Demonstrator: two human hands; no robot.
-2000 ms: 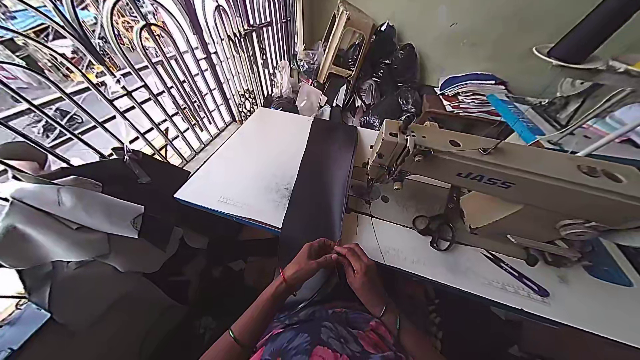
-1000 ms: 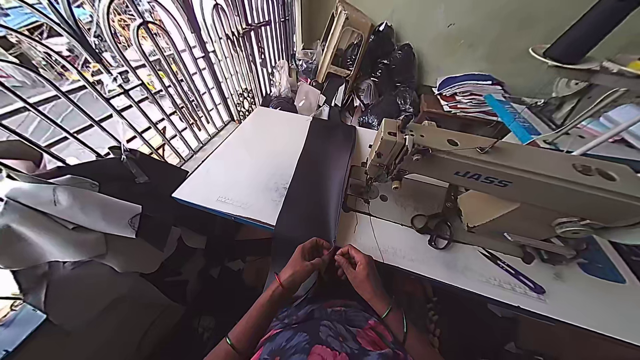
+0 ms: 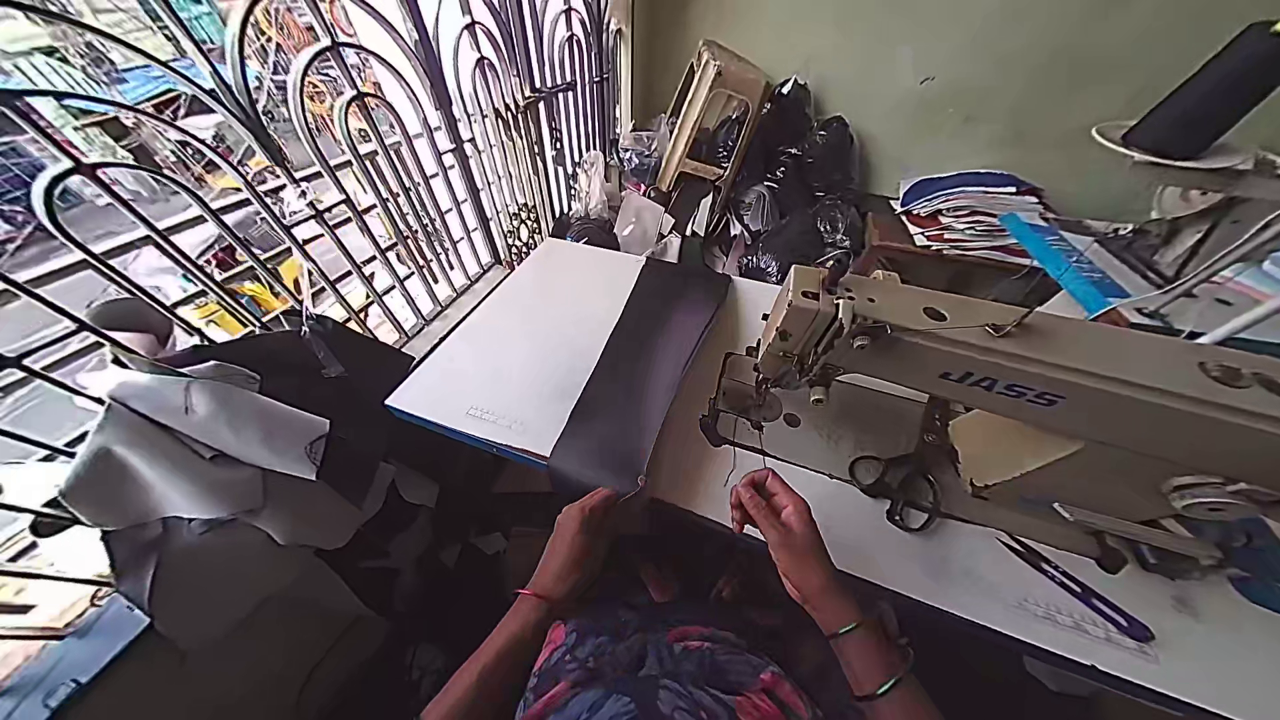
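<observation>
A long dark fabric strip lies across the white table, left of the sewing machine. My left hand grips the strip's near end at the table's front edge. To its right, my right hand is raised with thumb and forefinger together, just below the machine's needle area. Thin thread hangs down close to those fingertips; whether they pinch it I cannot tell. Black-handled scissors rest by the machine's base, and a thread snipper or seam tool lies nearer the table's front edge.
Grey and black fabric pieces are heaped at the left beside a metal window grille. Black plastic bags and a stool stand behind the table. Folded cloths and a black thread cone are at the back right.
My hands were close together at the strip's near edge; now they are apart. The right hand has moved right, toward the hanging thread, while the left remains at the strip.
</observation>
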